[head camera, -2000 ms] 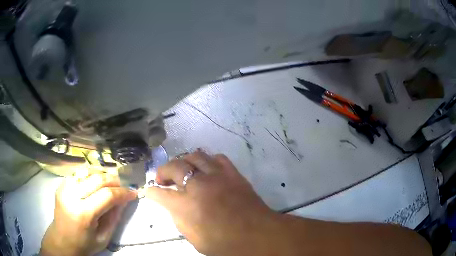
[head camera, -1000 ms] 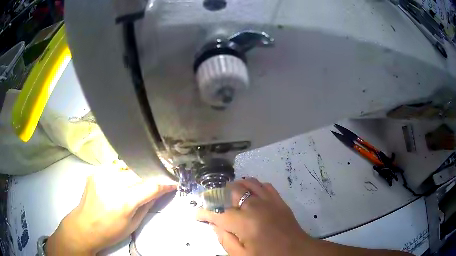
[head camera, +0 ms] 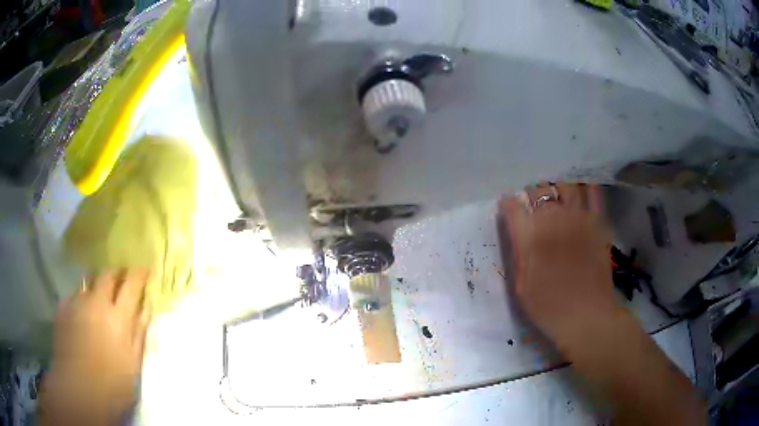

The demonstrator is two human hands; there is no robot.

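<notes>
A yellow-green garment panel lies left of the sewing machine head, slightly blurred. My left hand is on its lower edge, with the fingers at the cloth. My right hand, wearing a ring, is under the machine arm over the thread snips. Only the snips' black handle end shows; the hand hides the rest, and whether it grips them cannot be told. The presser foot and needle stand in the lamp glare, with no hand at them.
The white ribbed tension dial is low on the head, a similar knob higher. A tan plate lies beside the foot. A yellow curved piece is left of the head. A brown piece lies at the right on the machine table.
My left hand has moved left from the needle area, and the yellow-green cloth now lies spread further left of the head. My right hand has moved right from the foot to over the snips.
</notes>
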